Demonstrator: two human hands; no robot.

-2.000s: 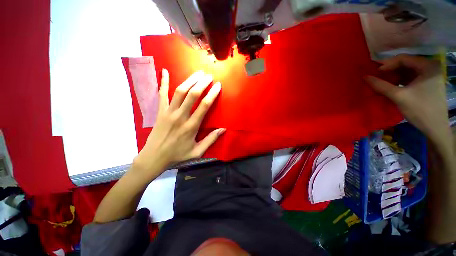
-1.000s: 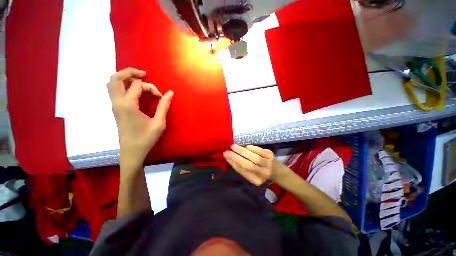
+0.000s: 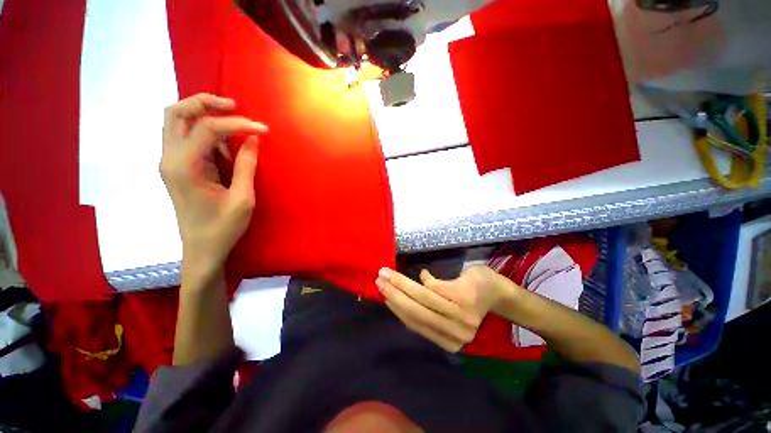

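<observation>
A long red panel point(image 3: 313, 194) lies under the needle area point(image 3: 351, 78) of the white sewing machine point(image 3: 338, 21), its near end hanging over the table's front edge. My left hand point(image 3: 207, 173) is over the panel's left side, thumb and forefinger curled close together; whether they pinch cloth cannot be told. My right hand point(image 3: 444, 304) holds the panel's near right corner between thumb and fingers, below the table edge. A small red panel point(image 3: 545, 101) with a notched corner lies right of the needle. A grey block point(image 3: 397, 88) hangs beside the needle. Lamp glare hides the presser foot.
Another red panel point(image 3: 51, 169) lies at the table's far left. Scissors with yellow and green handles point(image 3: 731, 144) lie at the right end. A silver strip point(image 3: 541, 216) edges the table. Below are a blue crate point(image 3: 615, 296), cut pieces point(image 3: 549, 283) and red bundles point(image 3: 89, 338).
Since the first frame, the cloth was turned and shifted left, uncovering the small panel. My right hand came from the far right to the near corner. Lately my left hand moved slightly left.
</observation>
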